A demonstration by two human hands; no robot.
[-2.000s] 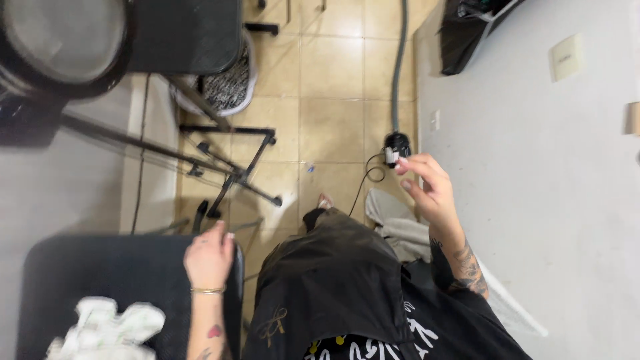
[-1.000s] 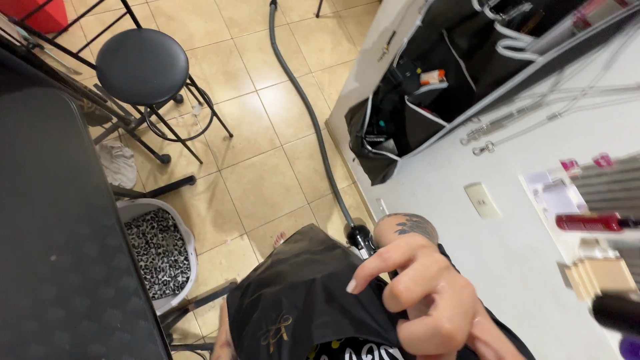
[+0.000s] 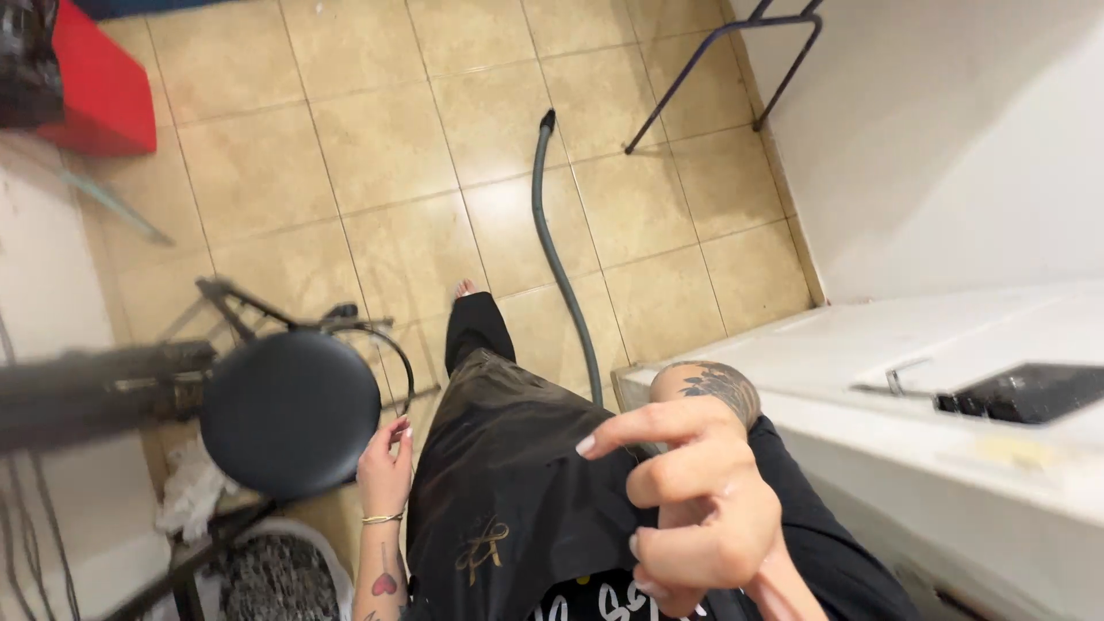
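Observation:
My right hand [image 3: 707, 492] is raised in front of my black apron [image 3: 517, 457], its fingers loosely curled and apart, with no object visible in them. My left hand [image 3: 386, 461], with a gold bracelet at the wrist, hangs beside the right edge of a round black stool seat [image 3: 291, 414]. Nothing shows between its fingers, and whether it touches the seat cannot be told. A grey vacuum hose [image 3: 552, 250] lies along the tiled floor ahead of me, its black end pointing away; its near end is hidden behind the apron and my right hand.
On the left are a red container [image 3: 103, 86], a blurred black stand [image 3: 103, 392] and a light tub [image 3: 332, 552] of dark-and-white material. Metal furniture legs [image 3: 690, 78] stand at the upper right. A white counter [image 3: 897, 371] with a dark recessed part runs along the right.
The view has moved forward over the floor, bringing the stool nearer. My left hand, barely visible a second ago, now shows beside the stool. My right hand stays raised and curled.

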